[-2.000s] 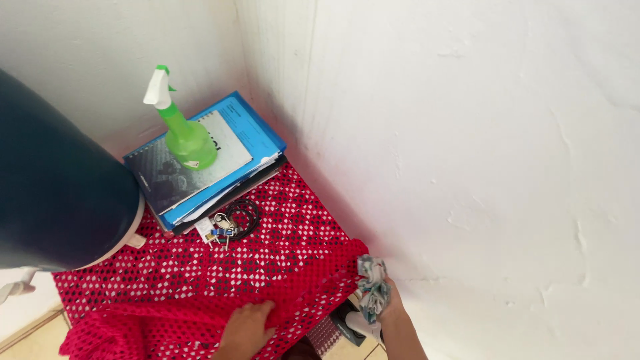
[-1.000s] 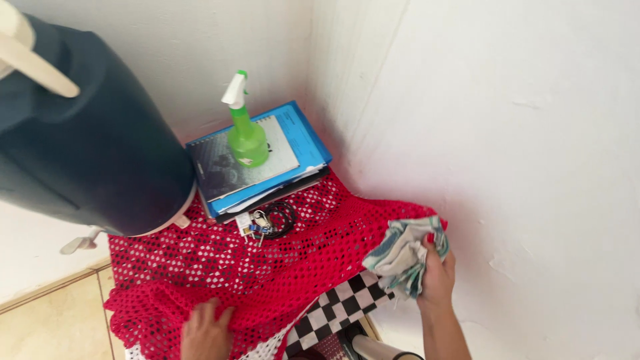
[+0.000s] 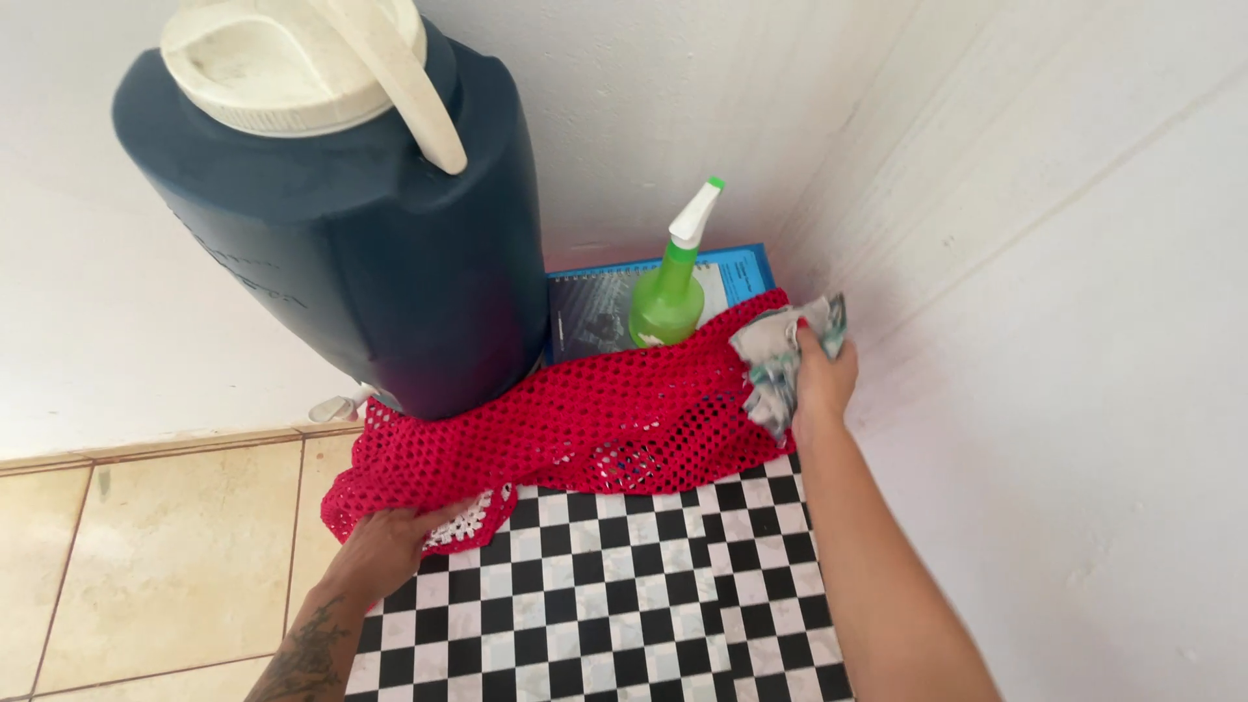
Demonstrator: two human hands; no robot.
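Note:
A red crocheted cloth [image 3: 585, 405] lies bunched across a table with a black-and-white checkered top [image 3: 604, 595]. My left hand [image 3: 390, 546] grips the cloth at its left end, with part of the fingers hidden beneath it. In my right hand [image 3: 824, 380] is a crumpled patterned rag [image 3: 775, 356], pressed against the right end of the cloth. Behind the folds, a green spray bottle [image 3: 668, 297] with a white trigger head stands upright on a spiral-bound notebook [image 3: 595, 312] and a blue folder [image 3: 746, 268].
A large dark blue water jug [image 3: 390, 244] with a cream lid [image 3: 292, 68] stands at the back left, its spigot [image 3: 336, 408] jutting left. White walls [image 3: 1053, 390] meet behind the table. Tiled floor [image 3: 185, 546] shows at the left.
The red cloth's front part has been drawn back toward the jug and notebooks, baring much of the checkered top. The keys and black cord seen earlier on the cloth are now covered. The view has shifted.

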